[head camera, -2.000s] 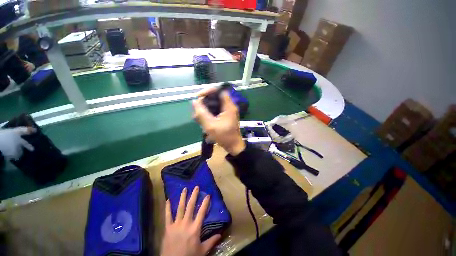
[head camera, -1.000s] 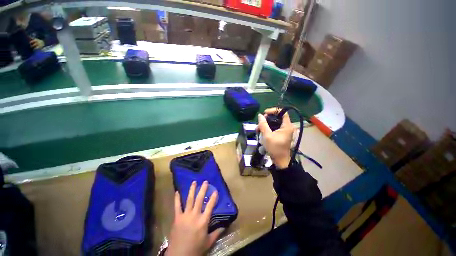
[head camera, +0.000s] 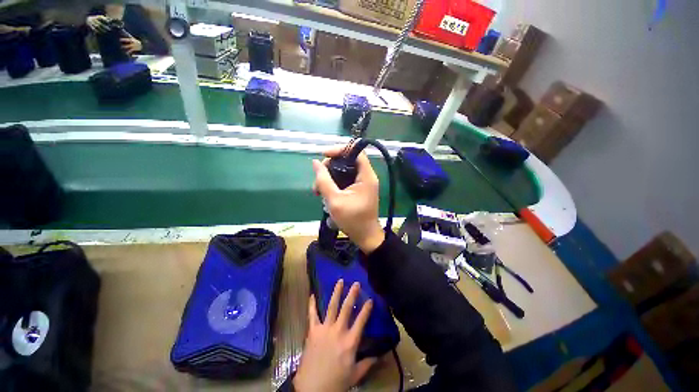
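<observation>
A portable speaker (head camera: 326, 277) with a blue grille lies on the bench in front of me. My left hand (head camera: 337, 337) rests flat on its lower front, fingers spread. My right hand (head camera: 349, 191) is closed around the black electric screwdriver (head camera: 342, 170), which points down over the speaker's top end. The tip is hidden or too blurred to tell whether it touches. A black cord loops from the tool's top, and a silver spring (head camera: 392, 57) runs up from it. A second blue speaker (head camera: 231, 310) lies to the left.
A black speaker (head camera: 50, 306) lies at the far left. The screw feeder (head camera: 438, 230) and dark pliers (head camera: 490, 287) are at the right of the cardboard-covered bench. The green conveyor (head camera: 191, 187) behind carries speakers. A shelf post (head camera: 188, 84) stands beyond. A person's hands (head camera: 115, 34) show at upper left.
My right hand with the screwdriver has moved left from the feeder to above the speaker's top end. My left hand stays on the speaker. The view has shifted, and more of the left speaker shows.
</observation>
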